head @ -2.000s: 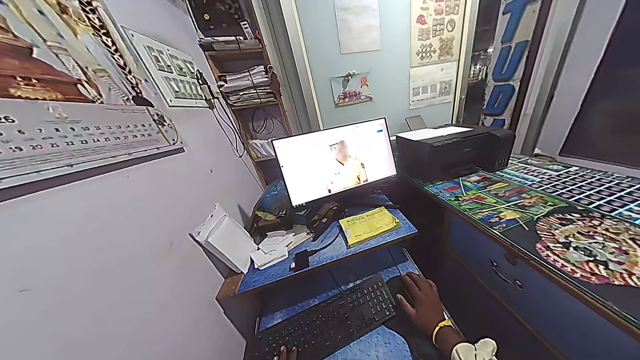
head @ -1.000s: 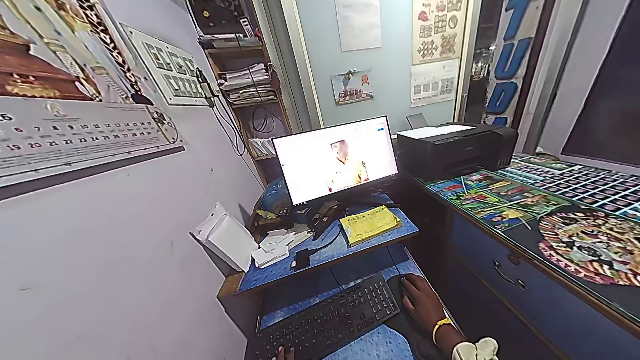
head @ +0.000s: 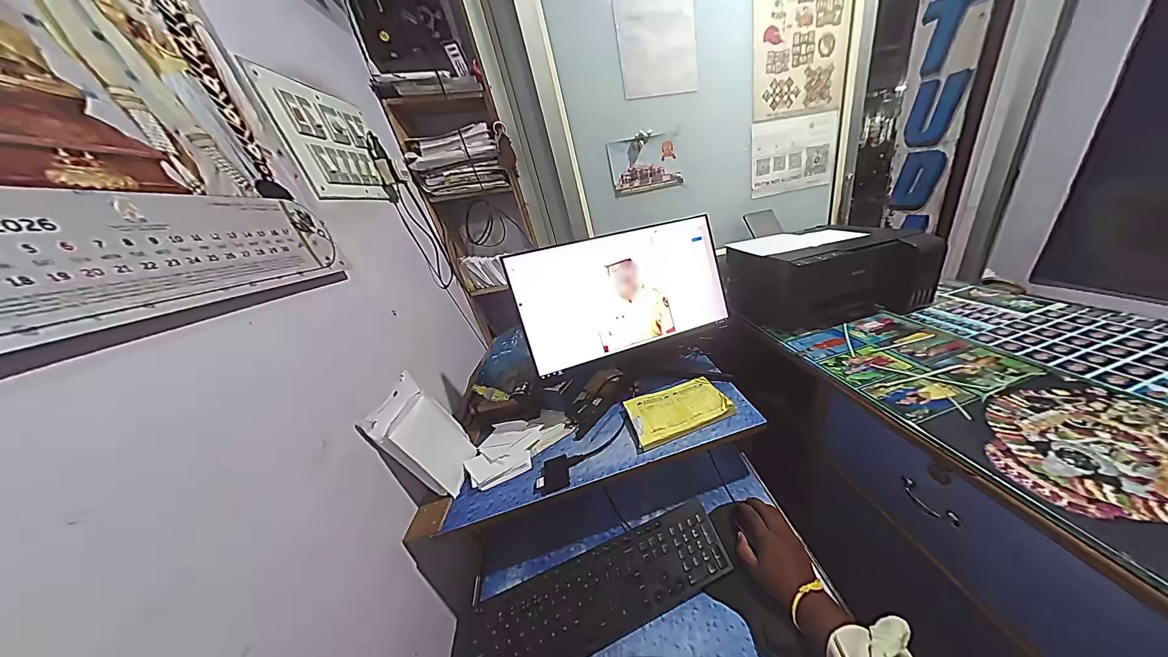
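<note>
My right hand [head: 771, 552], with a yellow band at the wrist and a pale cuff behind it, rests over a dark computer mouse [head: 727, 525] that it mostly hides. The mouse lies just right of a black keyboard [head: 611, 579] on the blue-covered lower shelf of the desk. My left hand is not in view. Above the keyboard, a lit monitor [head: 620, 297] shows a picture of a person in light clothing on a white background.
The desk's upper shelf [head: 602, 470] holds a yellow packet [head: 680, 412], loose papers [head: 506, 452], a white box [head: 420, 433] and a small black device with a cable [head: 554, 474]. To the right, a black printer [head: 839, 274] stands on a glass-topped counter [head: 912, 429]. A wall borders the left.
Fingertips of my left hand showed at the bottom edge by the keyboard in the earlier frames and are now out of view. My right hand stays at the mouse.
</note>
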